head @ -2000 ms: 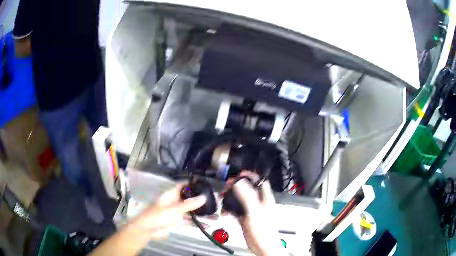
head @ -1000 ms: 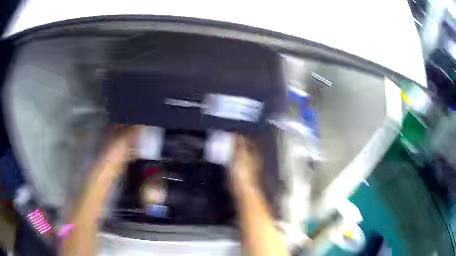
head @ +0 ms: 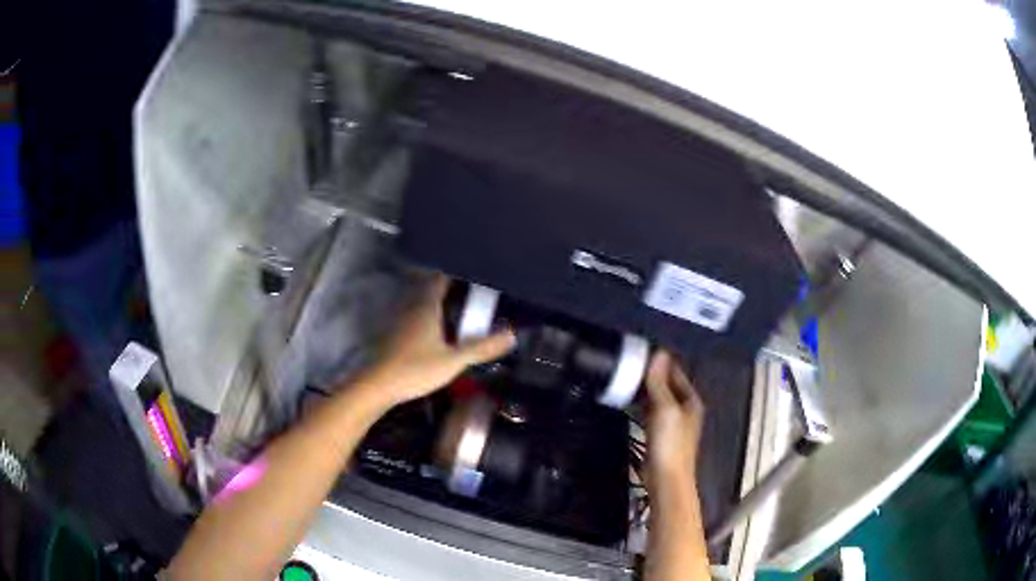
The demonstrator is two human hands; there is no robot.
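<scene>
The open test chamber holds a black cylindrical fixture (head: 551, 354) with a white ring near each end. A black headphone cup (head: 456, 306) shows at the fixture's left end. My left hand (head: 426, 346) holds this cup, with the thumb reaching over the left ring. My right hand (head: 673, 414) is closed around the right end, beside the right ring, and mostly hides what it holds there. The headband cannot be told from the dark parts behind. A second black cylinder with a copper band (head: 471, 437) lies nearer to me.
The white lid (head: 727, 51) is raised above. A black inner panel (head: 591, 210) stands behind the fixture. A post with coloured strips (head: 153, 414) is at the front left, a green button (head: 298, 572) at the bottom. A person (head: 91, 170) stands at the left. Metal struts flank the opening.
Both hands have moved from above the front panel, where they held the black headphones, into the chamber to the ends of the ringed fixture. The view has moved closer and tilted.
</scene>
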